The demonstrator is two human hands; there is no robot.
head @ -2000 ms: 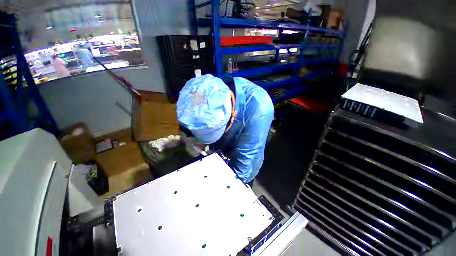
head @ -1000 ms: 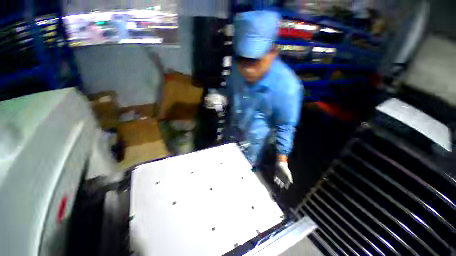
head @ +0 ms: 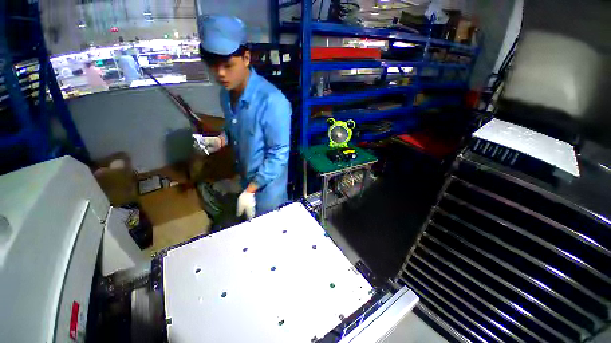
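A large white panel point(head: 258, 285) lies in front of me on the dark conveyor, with small dark and green round holes across its face. Its lower edge is cut off by the picture. A pale metal rail point(head: 383, 315) runs along its right side. Neither of my hands is in the picture.
A person point(head: 258, 127) in a blue coat, cap and white gloves stands beyond the panel, holding something small and white. A white machine point(head: 47, 248) is at left, a slatted rack point(head: 509, 234) at right with another white panel point(head: 529, 142). Behind are a green stool point(head: 338, 161) and blue shelving point(head: 375, 74).
The person was bent over the panel's far edge, then straightened and moved left. The green stool with a fan has come into sight. The panel lies in place while my view has shifted.
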